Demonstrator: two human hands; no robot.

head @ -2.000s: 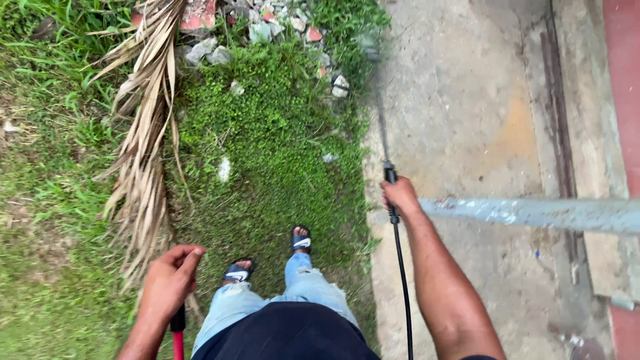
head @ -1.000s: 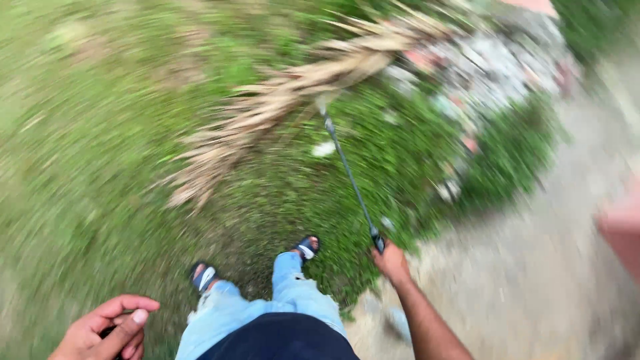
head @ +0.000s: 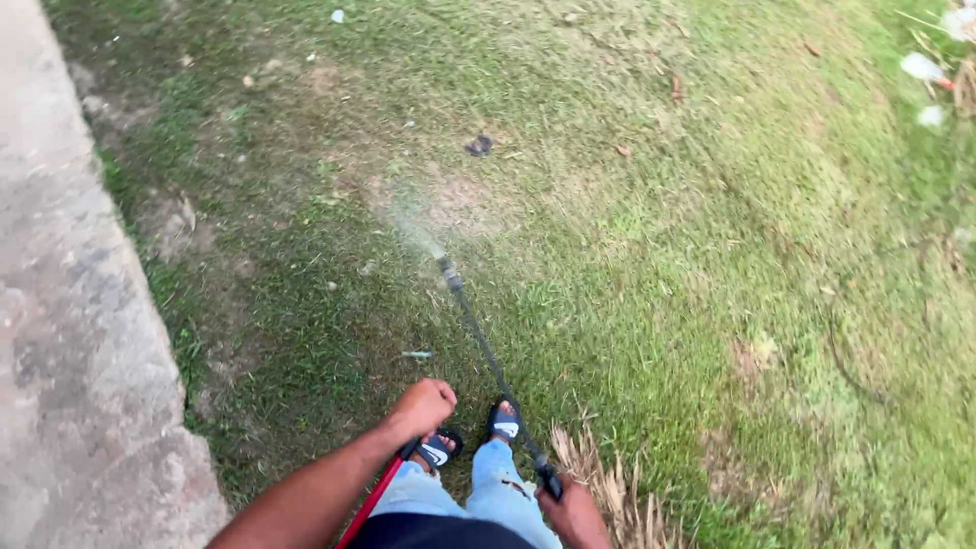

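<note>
My right hand (head: 576, 512), low and right of centre, grips the black handle of a spray wand (head: 488, 347). The wand runs up and left over the grass, and a fine mist (head: 412, 221) leaves its nozzle (head: 448, 271). My left hand (head: 425, 408) has its fingers curled at the black end of a red lever (head: 374, 499), above my left sandal (head: 436, 450). Part of the lever's grip is hidden under the hand and forearm.
A concrete slab edge (head: 114, 320) runs down the left side. Dry palm fronds (head: 610, 488) lie beside my right hand. A dark crumpled scrap (head: 479, 146) lies on the grass, and white litter (head: 921, 67) is at upper right. A thin dark line (head: 842, 366) curves through the grass at right.
The view has swung round a lot, from the rubble and fronds to open grass beside a slab. My left hand, loose-fingered a second ago, is now curled at the red lever. My right hand keeps the wand.
</note>
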